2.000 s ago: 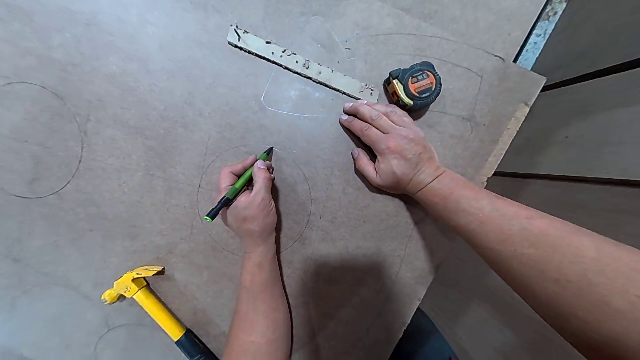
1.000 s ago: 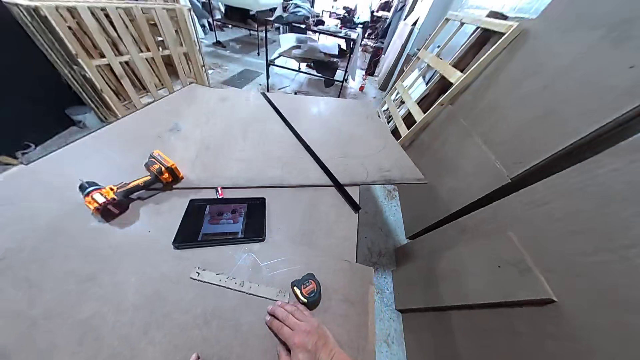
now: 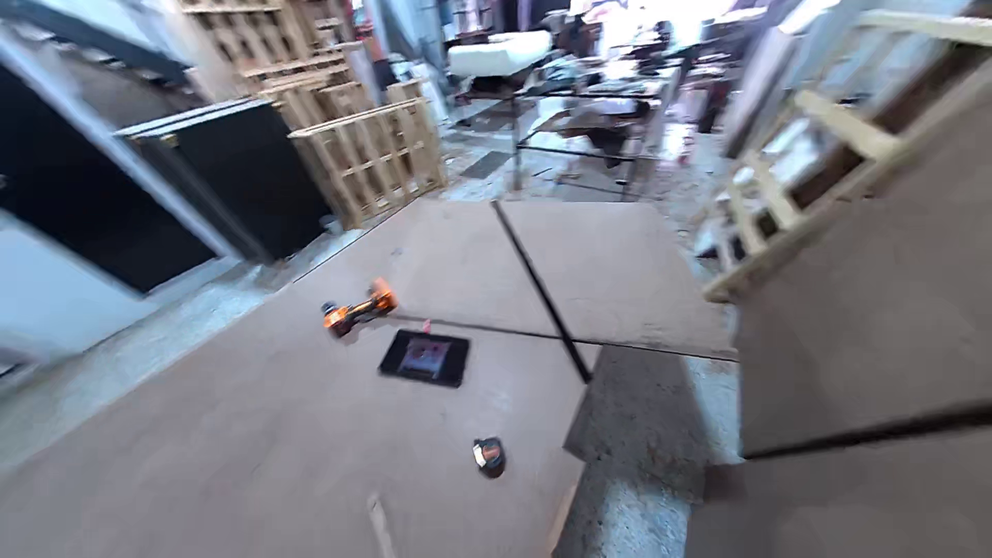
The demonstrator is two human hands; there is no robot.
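Observation:
Neither of my hands shows in the head view at this moment. A tape measure (image 3: 490,457) with an orange and black case lies on the brown board (image 3: 310,434). At the bottom edge, the end of a pale, narrow strip (image 3: 380,527) enters the frame; whether a hand holds its hidden part, I cannot tell. A tablet (image 3: 425,357) with a lit screen lies flat on the board. To its left rests an orange and black cordless drill (image 3: 359,308). The picture is blurred.
A long black bar (image 3: 540,291) lies across the far board (image 3: 620,256) and the near one. Large brown panels (image 3: 860,333) stand at the right, near a wooden frame (image 3: 845,132). Wooden pallets (image 3: 372,159) and dark panels (image 3: 232,174) stand at the left. A metal-framed table (image 3: 573,151) is at the back.
The view has swung up and around. The pale strip, earlier beside the tape measure, now lies apart from it at the bottom edge. My hand beside the tape has left the view.

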